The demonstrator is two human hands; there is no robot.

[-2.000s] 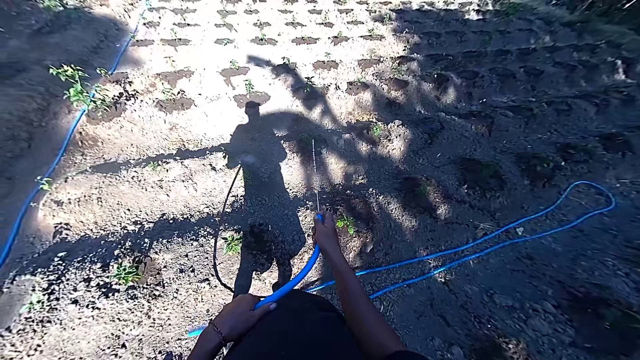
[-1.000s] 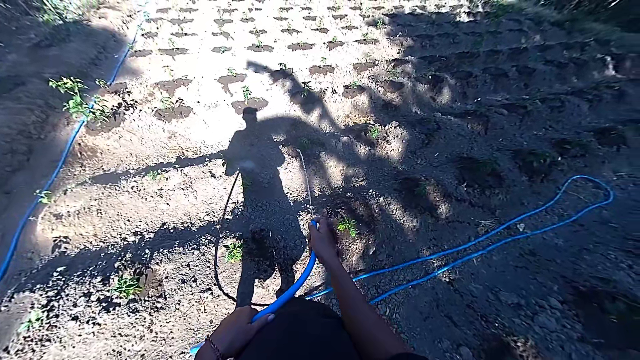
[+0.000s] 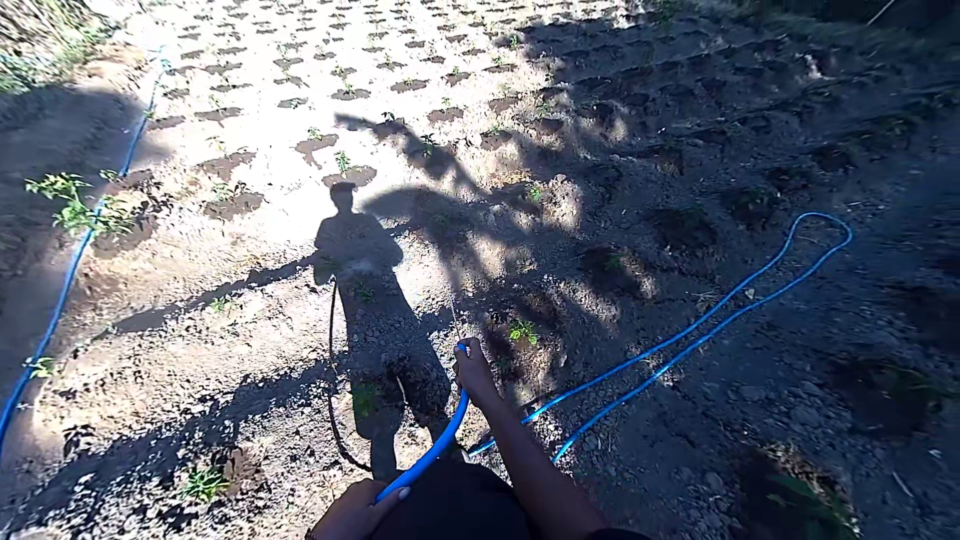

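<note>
My right hand [image 3: 474, 371] grips the end of a blue garden hose [image 3: 435, 450] at lower centre, and a thin stream of water [image 3: 454, 311] leaves it. My left hand [image 3: 360, 510] is closed around the same hose lower down, at the bottom edge, partly cut off by the frame. A small green seedling [image 3: 523, 331] grows in dark soil just right of my right hand. Another seedling [image 3: 365, 399] stands in my body's shadow to the left, and one more [image 3: 205, 484] is at the lower left.
A loop of blue hose [image 3: 720, 330] lies on the ground to the right. More hose [image 3: 64, 292] runs along the left side past a leafy plant [image 3: 82, 206]. Rows of seedlings in dark soil patches [image 3: 351, 176] extend ahead, with tree shade on the right.
The water stream from the hose end looks shorter and fainter than two seconds ago. Both hands keep their hold on the hose.
</note>
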